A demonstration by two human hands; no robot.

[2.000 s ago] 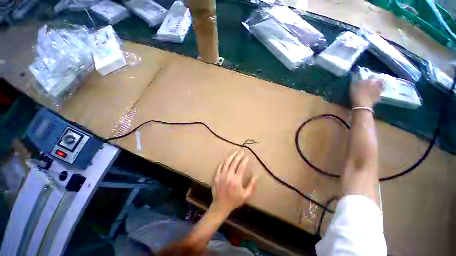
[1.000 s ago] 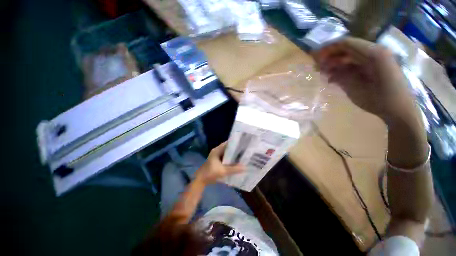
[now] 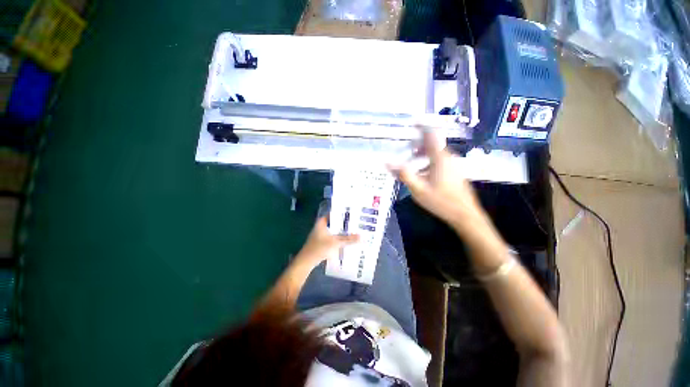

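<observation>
A white product box (image 3: pixel 359 227) with dark and red printing stands out from the near edge of the bar heat sealer (image 3: pixel 325 75). Clear film from its far end lies over the sealing strip (image 3: pixel 284 134). My left hand (image 3: pixel 327 240) is shut on the box's near left part, thumb on the printed face. My right hand (image 3: pixel 433 175) is over the sealer's near edge, right of the box, blurred, fingers at the film's right side; whether it pinches film cannot be told. The sealing arm (image 3: pixel 265 111) is raised behind the strip.
The blue-grey control box (image 3: pixel 522 83) is at the sealer's right end. Bagged boxes (image 3: pixel 643 91) lie on the cardboard-covered table (image 3: pixel 598 302) at the right, with a black power cord (image 3: pixel 614 264). An open carton (image 3: pixel 435 325) is beside the legs. A filled carton (image 3: pixel 355 29) is behind the sealer.
The view has turned left to the sealer. The box, held in my left hand, has moved from beside the table to the sealer's front edge. My right hand has come down from the belt side.
</observation>
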